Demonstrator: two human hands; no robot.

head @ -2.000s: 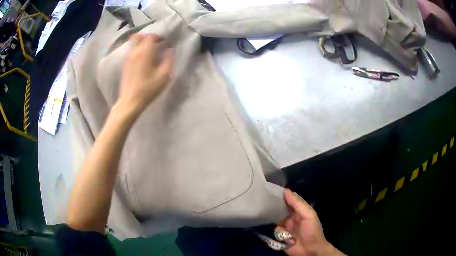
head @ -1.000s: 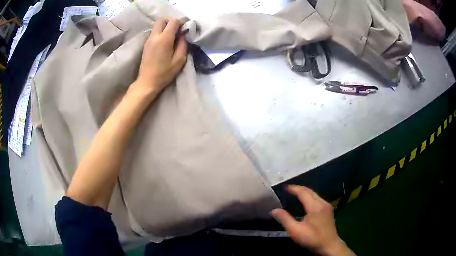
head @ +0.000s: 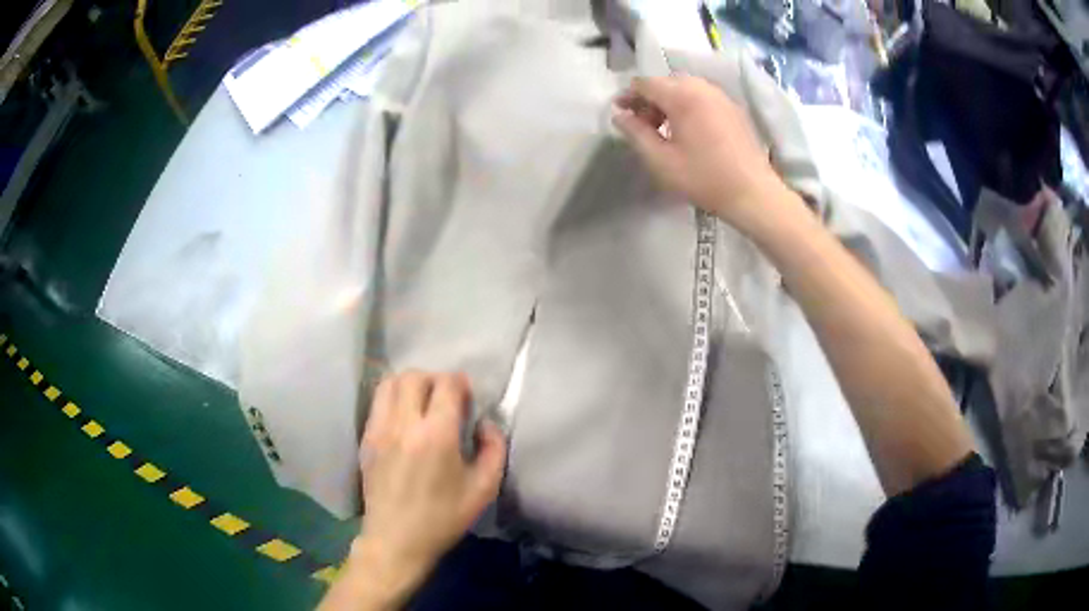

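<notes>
A beige jacket (head: 460, 227) lies back side up across the table, its sleeve with dark cuff buttons at the left. A back vent (head: 521, 364) stands slightly open. My left hand (head: 424, 448) grips the cloth at the vent's left edge. My right hand (head: 699, 143) is over the upper back, fingers curled, with something small and whitish at them; blur hides its hold. A tape measure (head: 689, 406) runs down the jacket from below my right hand. Another strand hangs farther right.
Printed sheets (head: 305, 72) lie at the upper left of the pale table (head: 191, 263). Dark garments (head: 979, 107) are at the upper right, more beige cloth (head: 1039, 346) below them. Yellow-black floor tape (head: 185, 498) runs at the lower left.
The view has shifted and the jacket now shows its back. My left hand has moved down to the vent; my right hand has moved up over the back. The tape measure now runs down the jacket.
</notes>
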